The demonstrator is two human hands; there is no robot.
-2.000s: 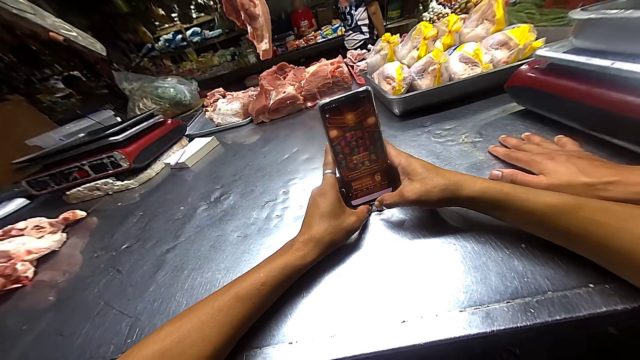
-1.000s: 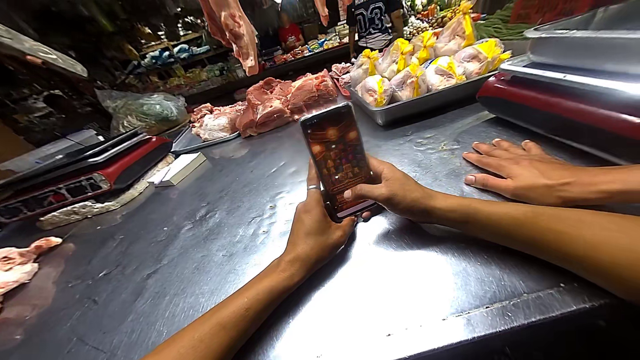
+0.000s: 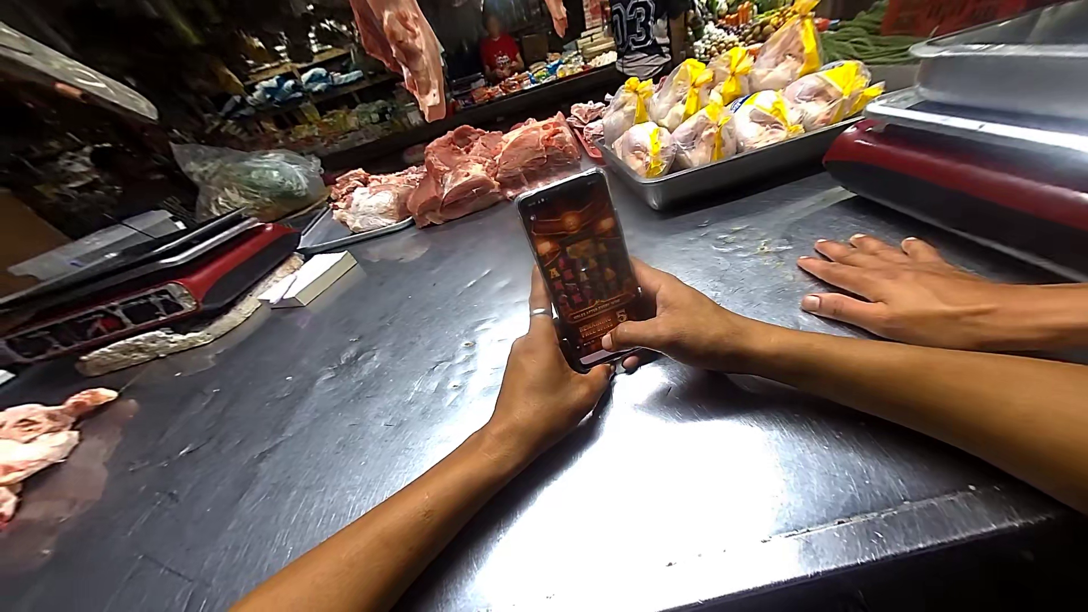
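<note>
A smartphone (image 3: 582,263) with a lit, reddish-brown screen is held upright and slightly tilted over the metal counter (image 3: 340,425). My left hand (image 3: 540,374), with a ring on one finger, grips its lower left side. On the lower right, my right hand (image 3: 680,319) holds the phone too, its thumb lying over the bottom of the screen. The fingers behind the phone are mostly hidden. Another person's hand (image 3: 901,285) rests palm down on the counter, to the right of my right hand.
Raw meat (image 3: 493,166) lies at the counter's back, beside a metal tray (image 3: 722,174) of bagged whole chickens (image 3: 705,127). Red scales stand left (image 3: 246,263) and right (image 3: 952,187). A white block (image 3: 310,279), a meat piece (image 3: 38,433) and hanging meat (image 3: 404,51) are also in view.
My right thumb, at the phone's lower edge two seconds ago, now lies over the lower screen. The other person's hand stays flat on the counter.
</note>
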